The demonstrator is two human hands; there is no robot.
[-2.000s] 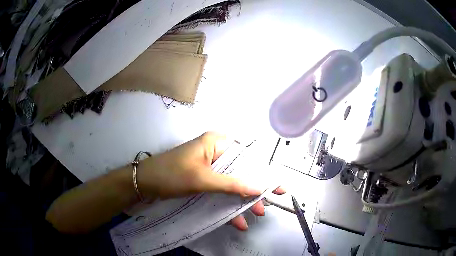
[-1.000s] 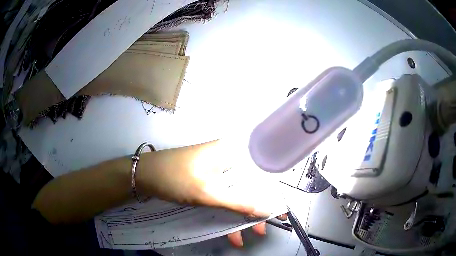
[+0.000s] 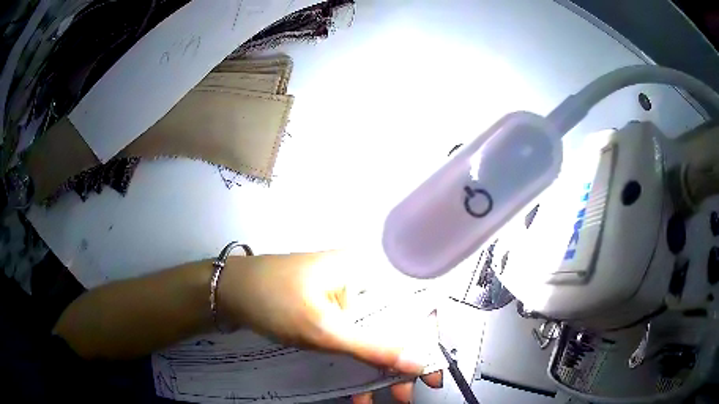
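My left hand [image 3: 315, 312], bare with a bracelet at the wrist, grips a curved white strip [image 3: 260, 369] near its right end. Its thumb is on top and its fingertips show below the strip's edge. The strip has dark lines along its length and some faint marks; its lower edge is cut off by the picture. A long dark blade [image 3: 457, 374], likely scissors, lies just right of my fingertips; its handle is out of view. My right hand is not in view. Glare washes out part of my left hand and the strip.
A sewing lamp [image 3: 473, 197] hangs before the machine head [image 3: 603, 229] on the right. Beige fabric pieces [image 3: 213, 126] lie at upper left under a white sheet [image 3: 158, 79], with dark frayed fabric [image 3: 303, 28] behind. The needle plate area [image 3: 489, 284] is partly hidden by the lamp.
The view has shifted, so the machine and lamp appear lower. My left hand and the strip appear lower in the picture, and less of the blade shows.
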